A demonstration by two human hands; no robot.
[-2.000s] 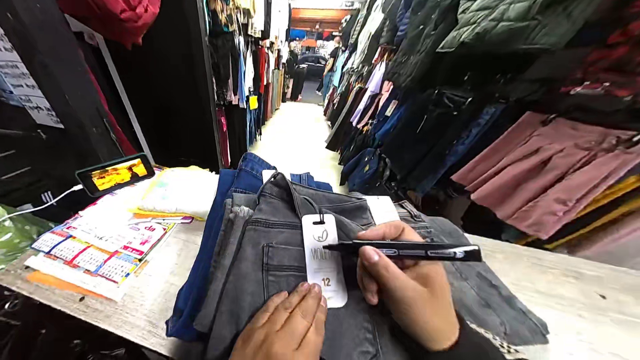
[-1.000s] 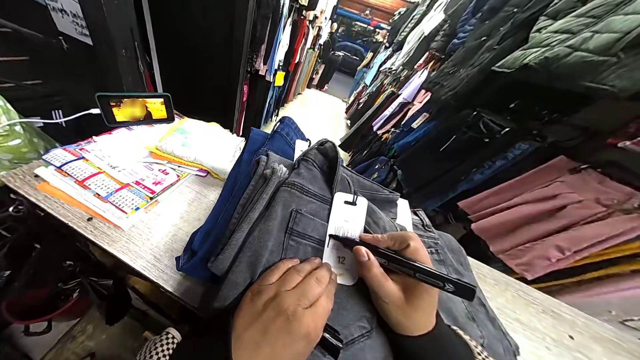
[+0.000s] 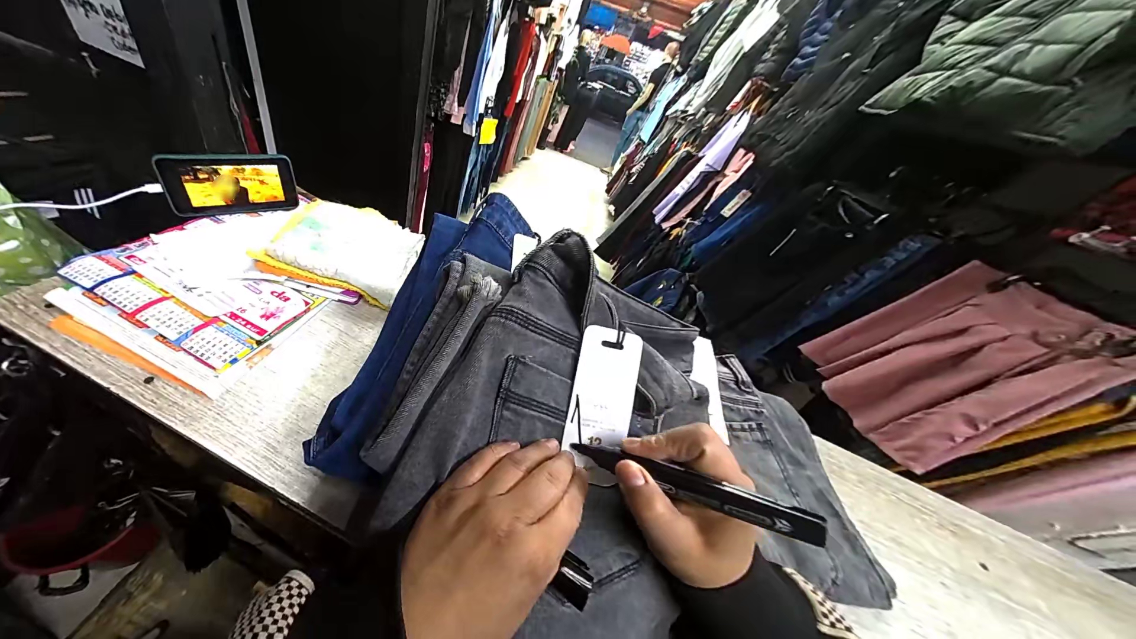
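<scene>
Several pairs of folded jeans are piled up, a grey denim pair [image 3: 541,328] uppermost and a blue pair [image 3: 390,355] at the left. A white hang tag [image 3: 608,382] on a black cord lies over the back pocket, with a handwritten black stroke near its left edge. My right hand [image 3: 697,506] holds a black marker [image 3: 710,497], its tip at the tag's lower left. My left hand [image 3: 497,541] rests palm down, fingertips at the tag's lower edge. A black piece, apparently the marker cap [image 3: 572,581], sticks out from under it; the thumb is hidden.
On the pale wood counter [image 3: 293,426], at the left, are a phone [image 3: 226,185] on a white cable, printed calendar sheets [image 3: 177,311] and a folded white cloth [image 3: 342,248]. Clothes racks [image 3: 710,169] flank an aisle. Pink garments [image 3: 967,364] hang at the right.
The marker tip has moved down the tag, and a dark stroke now shows above it. My left hand stays by the tag's lower edge. The view has tilted since the earliest frame.
</scene>
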